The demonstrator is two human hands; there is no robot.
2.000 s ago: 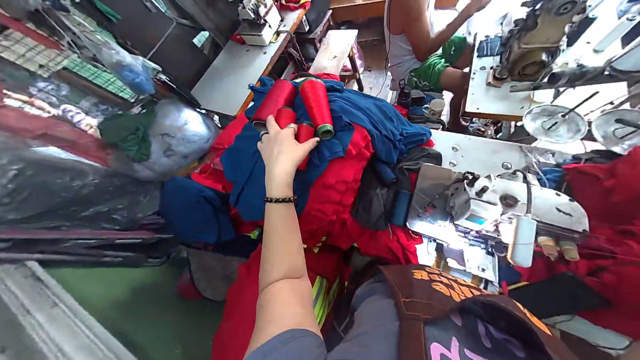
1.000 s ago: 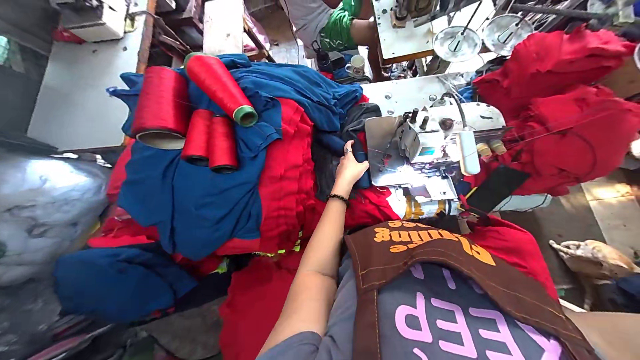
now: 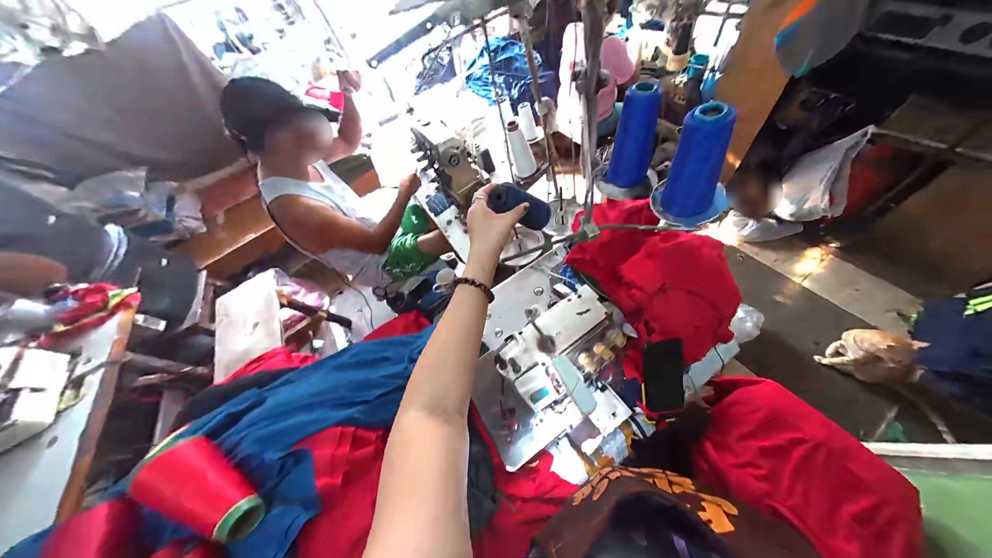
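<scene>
My left hand (image 3: 493,221), with a beaded bracelet at the wrist, grips a dark navy thread cone (image 3: 521,205) over the far side of the sewing table. Just right of it, two tall blue thread cones (image 3: 690,161) stand on the thread stand's round holders. Below my hand is an industrial sewing machine (image 3: 554,364) with a bright metal plate. Red thread cones (image 3: 198,484) lie at the lower left on blue fabric (image 3: 341,380). My right hand is out of view.
A person (image 3: 325,186) sits at another sewing machine (image 3: 457,159) ahead on the left. Red fabric (image 3: 659,279) is heaped beside my machine, near a black phone-like object (image 3: 663,376). Thin metal rods rise by the thread stand. A cat (image 3: 872,355) lies on the floor at right.
My left hand has moved from the dark cloth beside the machine up to the thread stand and now holds a navy cone. Earlier it was at the red cones. The view has swung considerably.
</scene>
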